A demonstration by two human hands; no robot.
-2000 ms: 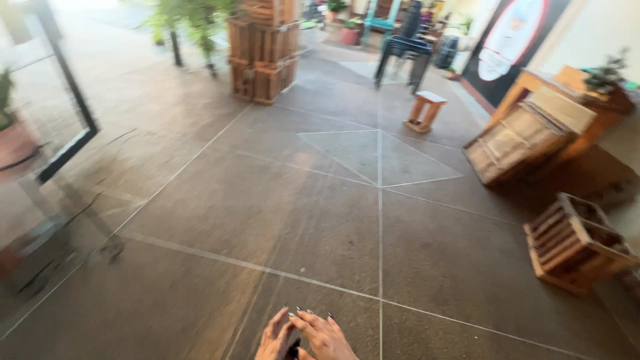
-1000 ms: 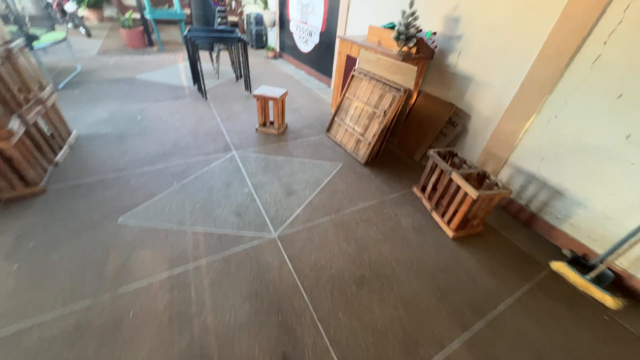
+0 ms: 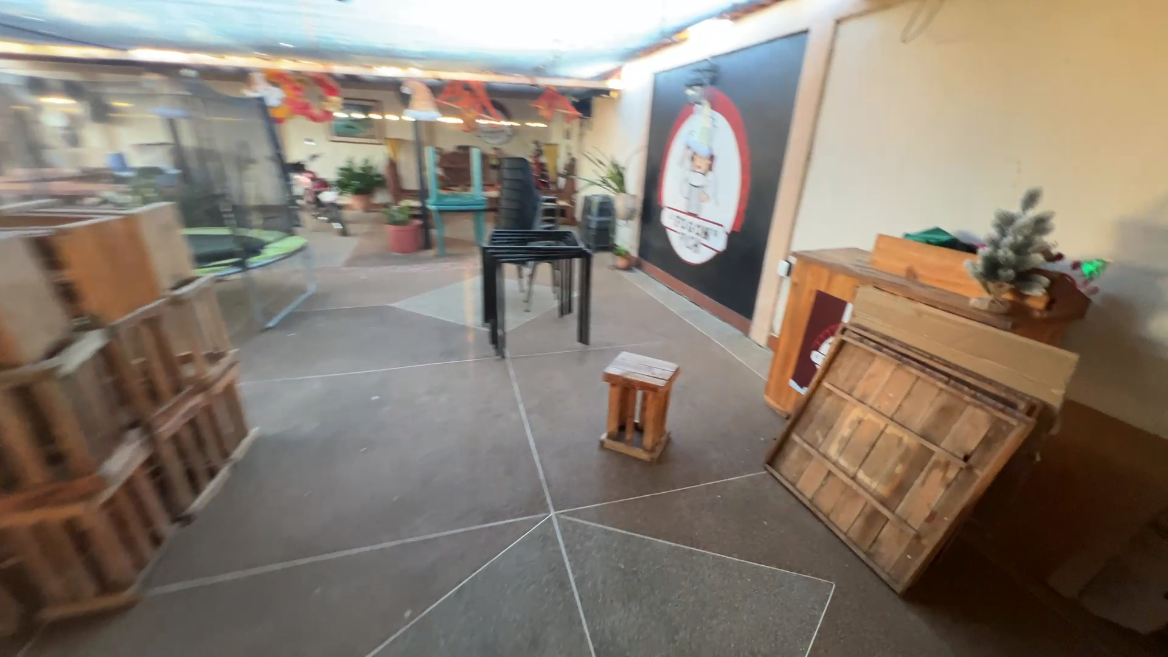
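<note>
Neither my left hand nor my right hand shows in the head view now. A small wooden slatted stool (image 3: 640, 401) stands upright on the floor, just right of the middle. Beyond it are black metal table frames (image 3: 538, 260), nested together. At the right, a slatted wooden panel (image 3: 899, 456) leans against a wooden counter (image 3: 821, 274), with a cardboard sheet (image 3: 967, 342) behind it. A small frosted artificial tree (image 3: 1013, 246) sits on the counter. Stacked wooden crates (image 3: 119, 401) fill the left side, somewhat blurred.
Farther back are a turquoise chair (image 3: 456, 196), a red plant pot (image 3: 404, 237), stacked black chairs (image 3: 517, 196) and a trampoline with netting (image 3: 237, 242). A black wall panel (image 3: 721, 182) bearing a logo and writing hangs on the right wall. Pale lines cross the floor (image 3: 411, 456).
Both hands, at the bottom edge two seconds ago, are out of view. The view has swung and lifted; the slatted crate and the broom at the right have left it.
</note>
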